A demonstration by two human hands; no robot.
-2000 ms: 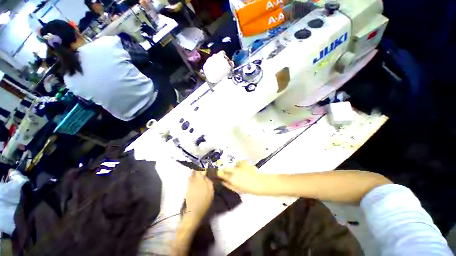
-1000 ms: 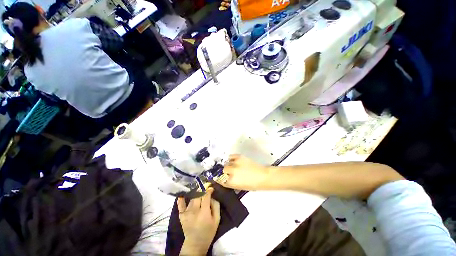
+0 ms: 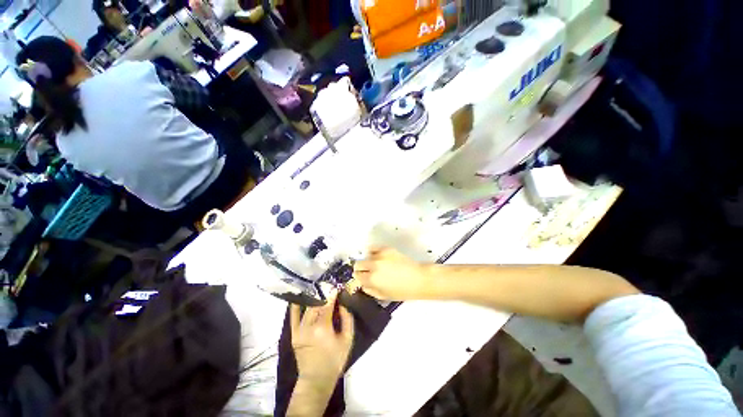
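A dark brown garment piece (image 3: 367, 320) lies on the white machine bed under the head of the cream-white sewing machine (image 3: 358, 187). My left hand (image 3: 320, 342) is on the cloth in front of the needle area, its fingertips at the presser foot (image 3: 340, 277). My right hand (image 3: 389, 274) is just right of the needle area, its fingertips at the cloth's edge close to the left fingertips. The fingertips and needle are blurred, so the exact hold is hard to see.
A large dark garment pile (image 3: 155, 350) with white labels (image 3: 135, 302) lies at left. Pink-red snips (image 3: 481, 208) and a small white block (image 3: 550, 184) lie right of the head. An orange-and-white box (image 3: 403, 28) stands behind. A person (image 3: 138, 130) sits at upper left.
Since two seconds ago, my left hand has turned and its fingers have spread on the cloth at the presser foot. My right hand stays beside the needle. The camera view has shifted slightly.
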